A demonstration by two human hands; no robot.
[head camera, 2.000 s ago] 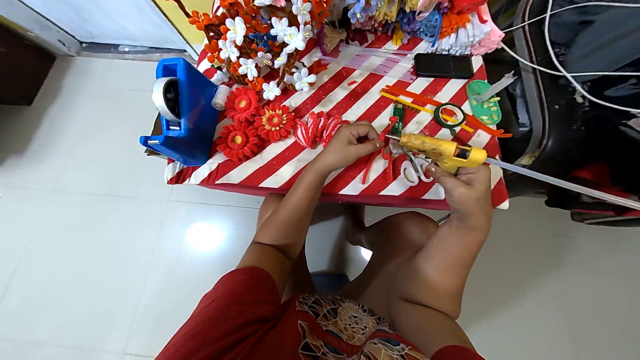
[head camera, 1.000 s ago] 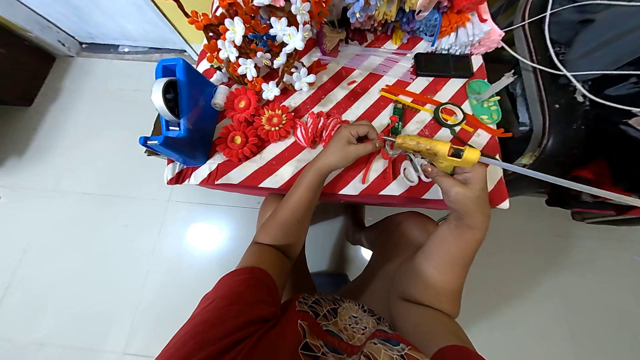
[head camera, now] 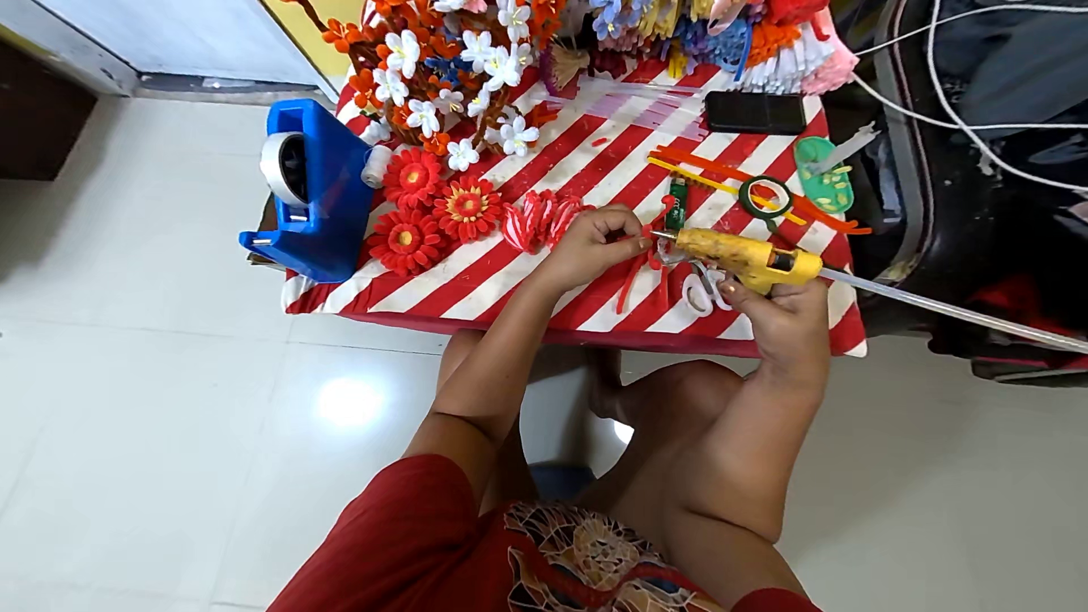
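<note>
My right hand (head camera: 786, 319) grips a yellow hot glue gun (head camera: 739, 257) with a long clear glue stick (head camera: 952, 308) out of its back. The nozzle points left and meets the fingertips of my left hand (head camera: 599, 246), which pinch a small red piece (head camera: 648, 236), partly hidden by the fingers. Under and beside the gun lie scissors with white handles (head camera: 699, 293) and red pipe-cleaner strips (head camera: 629, 285). Left of my left hand are red-and-white looped pieces (head camera: 531, 223) and several red fuzzy flowers (head camera: 406, 241).
On the striped cloth (head camera: 476, 289) stand a blue tape dispenser (head camera: 327, 195) and white and orange flowers (head camera: 476, 76). A black phone (head camera: 755, 113), green tape roll (head camera: 765, 197), green dish (head camera: 823, 174) and orange and yellow strips (head camera: 722, 183) lie at right. White cables (head camera: 943, 76) cross beyond.
</note>
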